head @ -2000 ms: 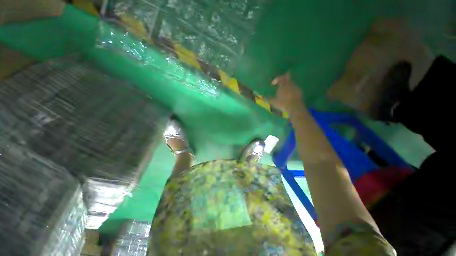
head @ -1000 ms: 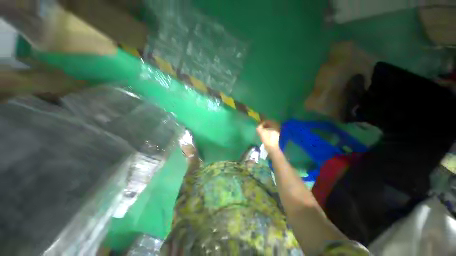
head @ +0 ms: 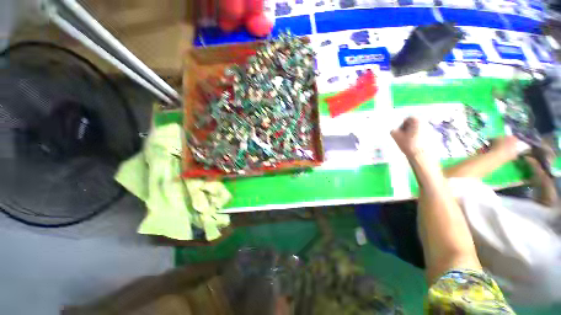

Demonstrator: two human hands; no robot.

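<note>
A shallow brown-red cardboard tray (head: pixel 190 92) sits on the bench and is heaped with small green circuit boards (head: pixel 261 111) with silver parts and some red wires. My right hand (head: pixel 407 132) is over the printed bench sheet, right of the tray and apart from it. Its fingers look curled in, and I see nothing in it, though it is blurred. A blurred brown shape crosses the bottom left, but I cannot make out my left hand there.
Pale green cloth (head: pixel 166 184) hangs at the bench corner. A black fan (head: pixel 61 132) stands left. A red piece (head: pixel 352 94) and a black object (head: pixel 425 49) lie on the sheet. Another person's arms (head: pixel 483 161) reach over small parts (head: pixel 461 132) at the right.
The view has moved from the green floor, wrapped stacks and blue stool to a bench with the board tray. My right hand has come from beside the stool to over the bench.
</note>
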